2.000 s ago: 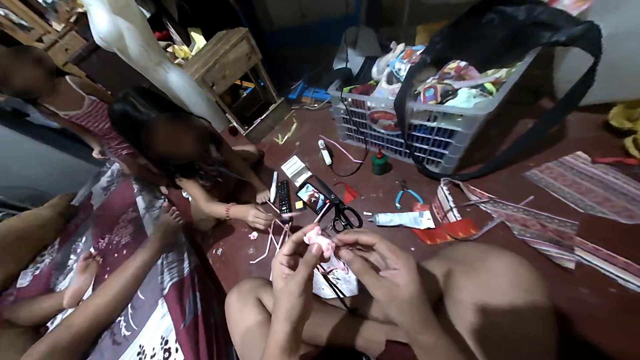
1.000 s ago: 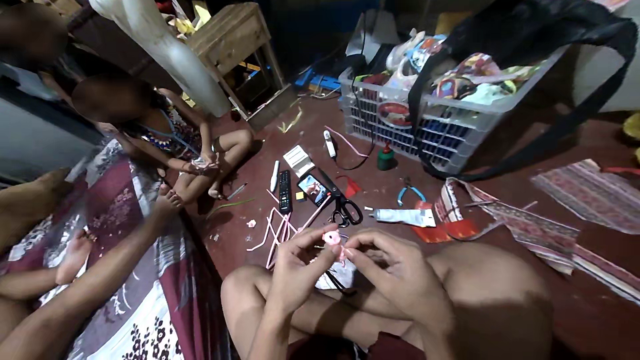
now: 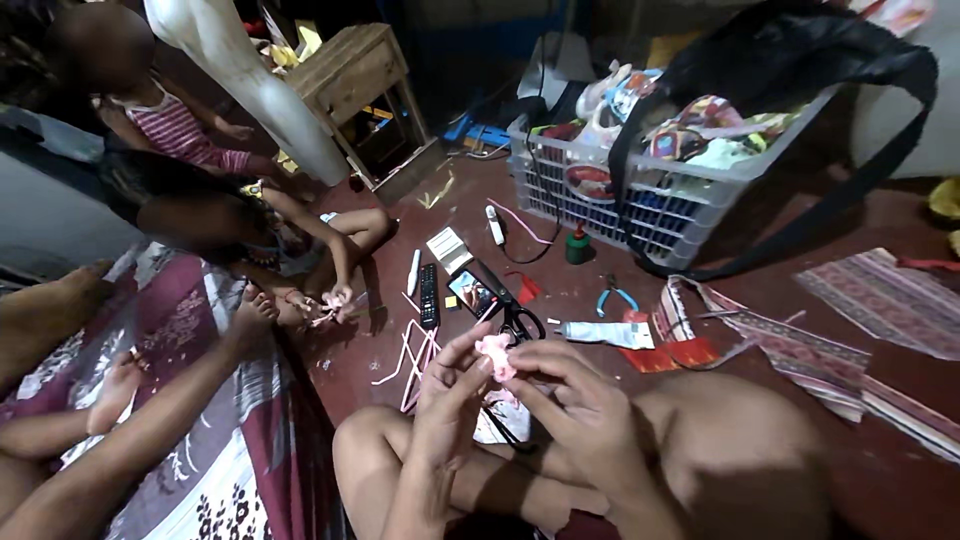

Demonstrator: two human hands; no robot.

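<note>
A small pink ruffled piece [image 3: 496,355], perhaps a flower of soft material, is pinched between the fingertips of my left hand [image 3: 451,390] and my right hand [image 3: 574,397]. More pink material and a white printed piece [image 3: 501,421] with dark strips lie below, over my crossed legs. Just beyond my fingers are black-handled scissors [image 3: 523,319], partly hidden. Pink strips [image 3: 414,360] lie on the floor left of my left hand. A phone [image 3: 472,291] with a lit screen, a black remote control [image 3: 429,295] and a silver-white tube [image 3: 606,334] lie farther out.
A plastic crate [image 3: 637,180] full of cloth stands at back right, with a black strap over it. Blue-handled pliers [image 3: 616,297], a green bottle [image 3: 577,246], a corded glue gun or similar tool [image 3: 495,225] and patterned fabric strips [image 3: 795,345] lie around. Two people sit at left near a wooden stool [image 3: 349,71].
The pink piece has turned between my fingers and shows more of its ruffled face. The nearer person at left has leaned forward, and the person behind shows again.
</note>
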